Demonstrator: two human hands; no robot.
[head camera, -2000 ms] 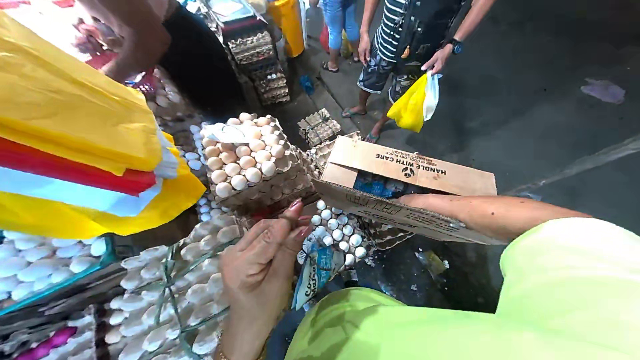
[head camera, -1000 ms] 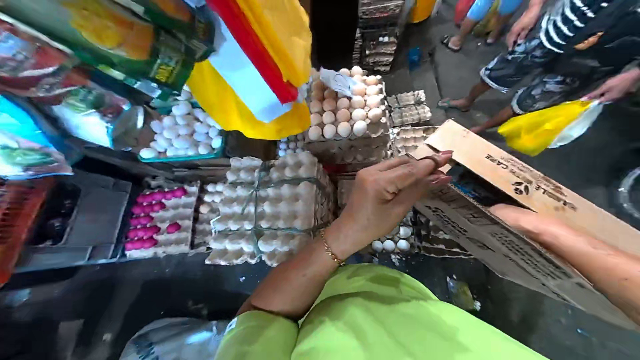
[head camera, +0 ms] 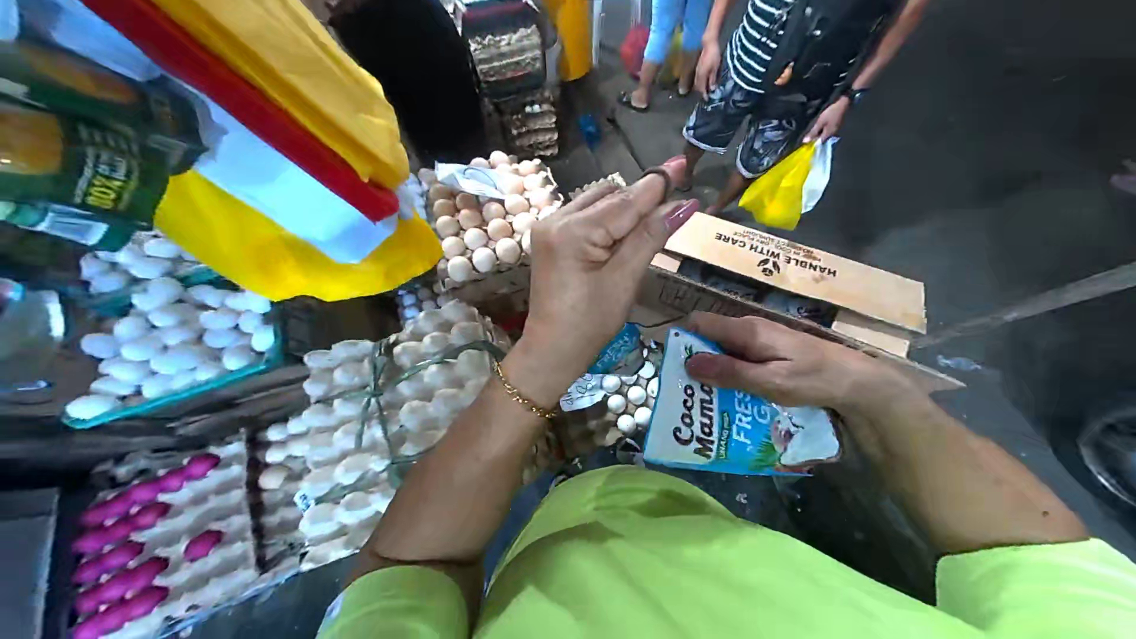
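My right hand (head camera: 781, 364) grips the top edge of a blue and white Coco Mama pouch (head camera: 728, 417), printed with a coconut, in front of my body. Beside it on the left, my left hand (head camera: 599, 244) is raised, with a dark ring-like band between thumb and fingers; it looks like a rubber band, though this is hard to tell. An open cardboard box (head camera: 799, 275) with dark packs inside lies just beyond the pouch. Another blue pouch (head camera: 619, 349) shows between my hands, near small white eggs (head camera: 628, 401).
Brown eggs (head camera: 484, 226) sit on stacked trays ahead. To the left are tied egg trays (head camera: 390, 390), magenta eggs (head camera: 120, 555) and white eggs in a teal tray (head camera: 173, 342). Yellow and red plastic bags (head camera: 311, 257) hang above. A person with a yellow bag (head camera: 781, 188) stands beyond the box.
My right hand has come out of the cardboard box and now holds the blue and white pouch. My left hand, earlier at the box's edge, is raised beside it.
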